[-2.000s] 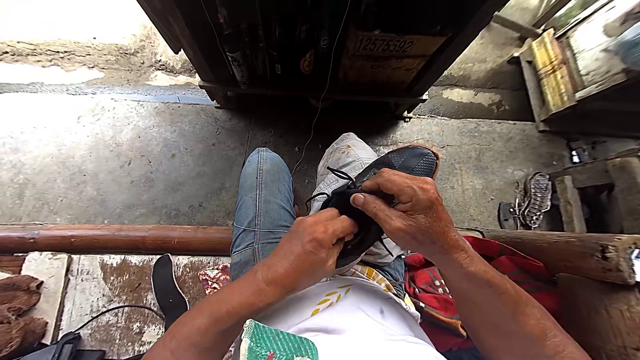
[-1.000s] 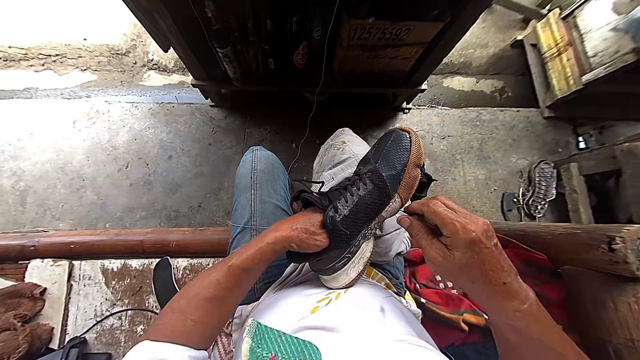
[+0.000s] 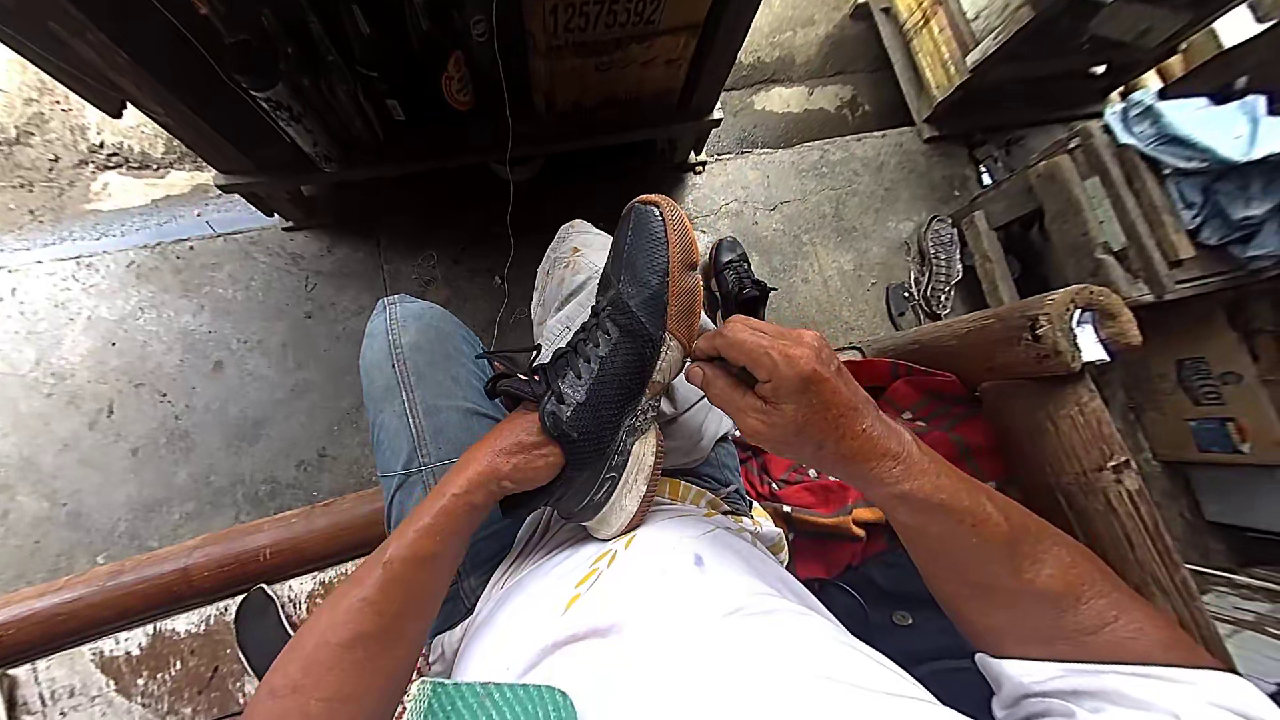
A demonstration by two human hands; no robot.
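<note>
A black sneaker (image 3: 615,370) with a brown rubber sole and a worn white heel edge stands toe up over my lap. My left hand (image 3: 525,452) is pushed into its ankle opening beside the loose black laces, the fingers hidden inside. At the sole's edge near the midfoot, my right hand (image 3: 765,385) has thumb and forefinger pinched together; whether something thin is between them cannot be told. Below the shoe lies a stained light cloth (image 3: 570,275) over my knee.
Another black shoe (image 3: 738,280) rests on the concrete floor beyond my knee. Further right are an upturned shoe sole (image 3: 938,268) and wooden crates (image 3: 1075,210). A dark wooden cabinet (image 3: 450,160) stands ahead. Red cloth (image 3: 900,420) lies by the log rail (image 3: 960,335); a black insole (image 3: 262,630) is at lower left.
The shoe, earlier held low by both hands, has turned toe up on my left hand. My right hand came off it, then moved in to the sole's edge. The view has turned right.
</note>
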